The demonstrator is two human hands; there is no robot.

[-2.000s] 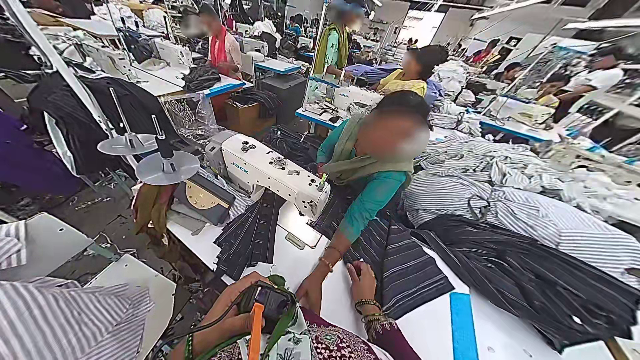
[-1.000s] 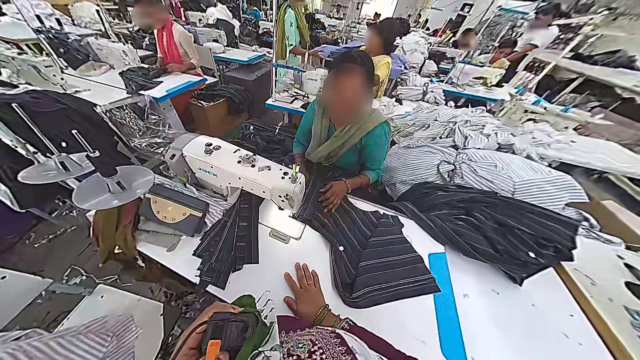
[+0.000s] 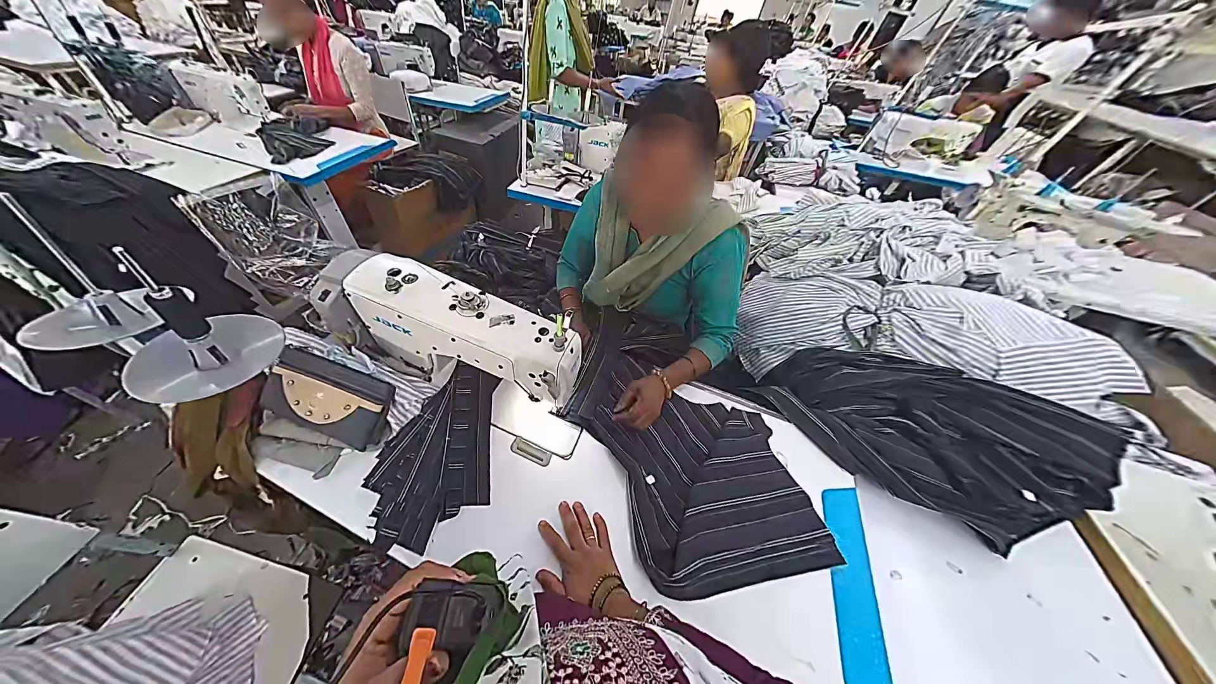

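My right hand point(image 3: 579, 559) lies palm down with spread fingers on the white sewing table point(image 3: 532, 489), just left of a black striped fabric panel point(image 3: 727, 503). At the bottom edge my left hand point(image 3: 389, 617) is wrapped around a black device point(image 3: 451, 608) with an orange part and a cable; green cloth is beside it. A white Jack sewing machine point(image 3: 456, 323) stands ahead. A person in teal point(image 3: 712, 285) sits behind it, one hand resting on the striped fabric near the needle area. Narrow black striped pieces point(image 3: 437, 456) lie fanned left of the machine's plate.
A dark striped fabric heap point(image 3: 950, 427) and white striped garments point(image 3: 997, 332) lie to the right. A grey purse point(image 3: 328, 394) and round thread-stand discs point(image 3: 202, 359) are at the left. Blue tape point(image 3: 855, 579) runs along the table. Other people sit at machines behind.
My right hand, earlier beside the other person's outstretched hand, is now flat on the table with fingers spread. That person has drawn back upright, hand on the striped fabric. The view has shifted.
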